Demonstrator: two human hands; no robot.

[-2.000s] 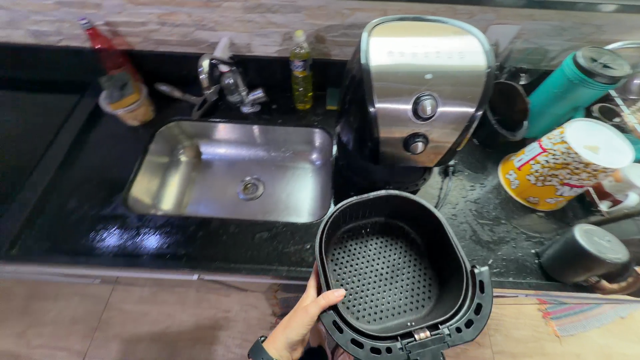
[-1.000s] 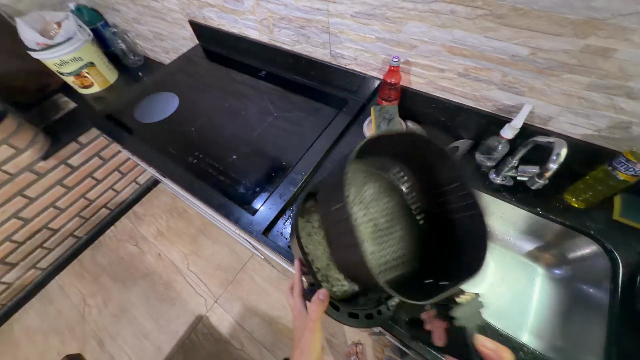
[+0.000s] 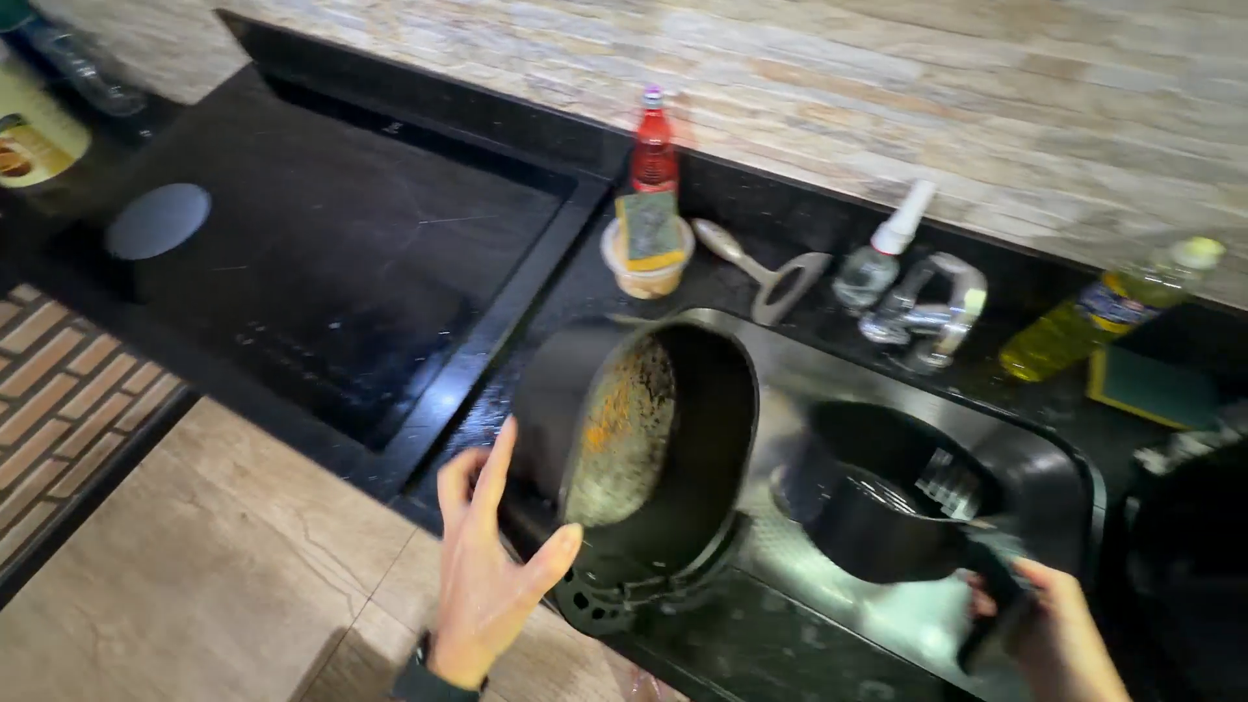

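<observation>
The black air fryer drawer (image 3: 717, 419) is tilted at the sink's left side, with its opening toward the right and orange and dark residue on its inner floor. My left hand (image 3: 497, 556), fingers spread, supports its outer wall and lower rim. Over the steel sink (image 3: 877, 624), my right hand (image 3: 1058, 624) grips the handle of the black inner basket (image 3: 877, 546), which is apart from the drawer. Slots show in the basket's wall. Parts of both hands' fingers are hidden behind what they hold.
Behind the sink are a sponge (image 3: 650, 229) on a tub, a red bottle (image 3: 654, 146), a utensil (image 3: 765, 273), a spray bottle (image 3: 882, 258), a faucet (image 3: 926, 312), a yellow-green liquid bottle (image 3: 1102, 317) and another sponge (image 3: 1150, 385). A black cooktop (image 3: 361, 244) lies left.
The basket has come away from the drawer and moved right, over the sink, in my right hand. The drawer's inner floor now shows. The view has swung left since the earliest frame.
</observation>
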